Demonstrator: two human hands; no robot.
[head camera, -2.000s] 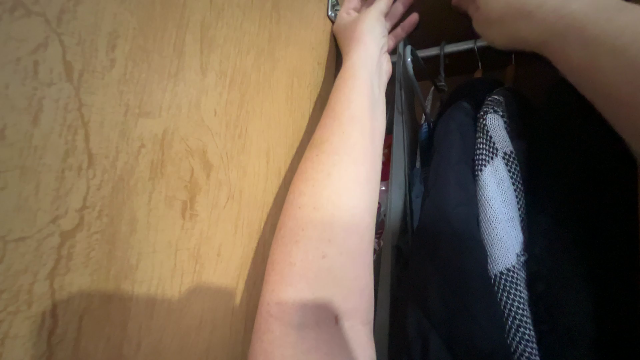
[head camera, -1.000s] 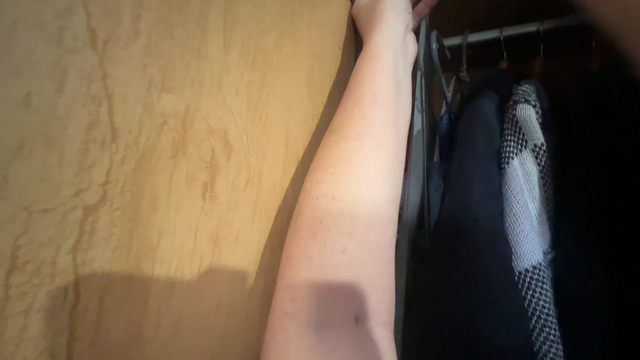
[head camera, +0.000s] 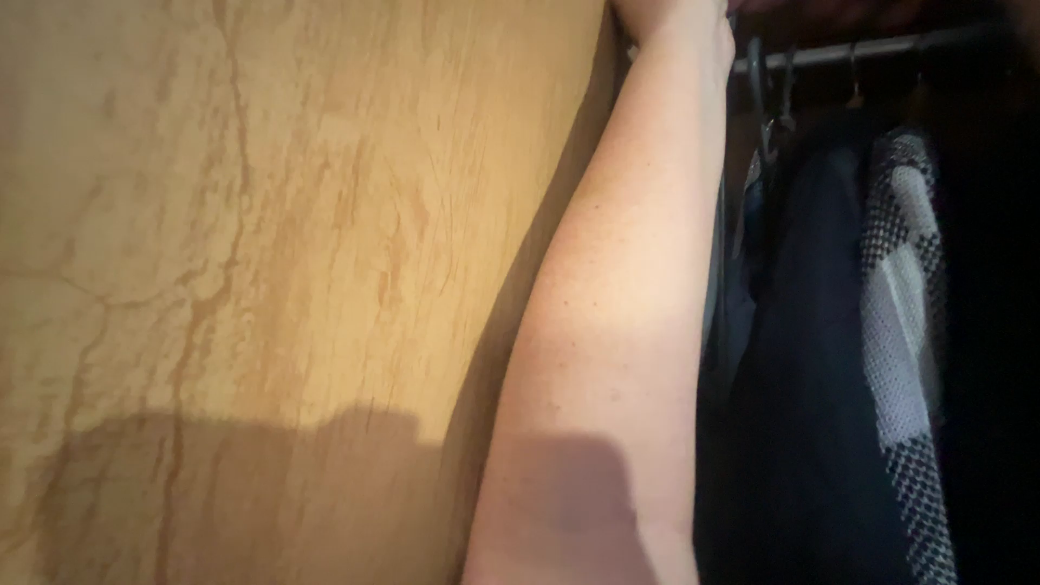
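Observation:
My left forearm rises through the middle of the view, beside a wood-patterned panel (head camera: 325, 244). Only the wrist and base of my left hand (head camera: 678, 20) show at the top edge; its fingers are out of frame, so what it touches is hidden. Just right of it, a metal clothes rail (head camera: 861, 53) carries several hangers, among them a grey hanger hook (head camera: 757, 77). Dark clothing (head camera: 804, 325) and a black-and-white knitted garment (head camera: 902, 325) hang below the rail. A dim, blurred patch at the top right does not clearly show my right hand.
The panel fills the left side, with shadows across its lower part and crack-like lines in its surface. The hanging clothes take up the right side, where the interior is very dark.
The fingers of my left hand, seen two seconds ago, have passed out of the top of the view. My right hand and forearm, then at the upper right, are no longer plainly visible.

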